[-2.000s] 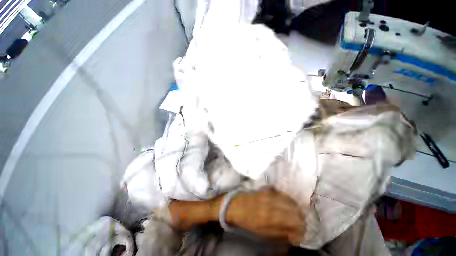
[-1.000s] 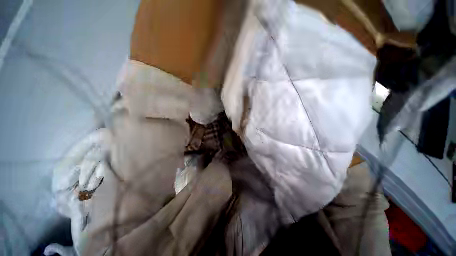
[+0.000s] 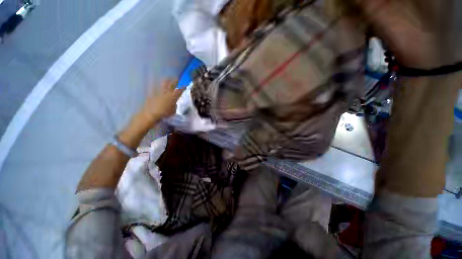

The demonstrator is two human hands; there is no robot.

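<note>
A checked fabric piece (image 3: 283, 76), beige with black, white and red lines, hangs blurred in front of the machine table. Brown fabric (image 3: 248, 23) and white fabric (image 3: 202, 35) show at its upper left. My right hand (image 3: 405, 30) is at the top right, blurred and partly cut off, holding the checked fabric's upper right part; its fingertips are unclear. My left hand (image 3: 164, 101) is blurred at the left, beside the white cloth at the table edge; its grip is unclear. More checked fabric (image 3: 197, 195) with white padding (image 3: 142, 189) lies over my lap.
The sewing machine's metal parts (image 3: 377, 103) show partly behind my right forearm. The needle plate area (image 3: 349, 124) lies on the white table. A measuring tape (image 3: 324, 184) runs along the table's front edge. A blue item (image 3: 189, 73) shows behind the fabric. Red material (image 3: 349, 227) is below the table.
The white quilted side filled the middle before; now the checked side shows, raised before the table. Both my forearms are now spread apart, left and right. The view has swung back towards the machine.
</note>
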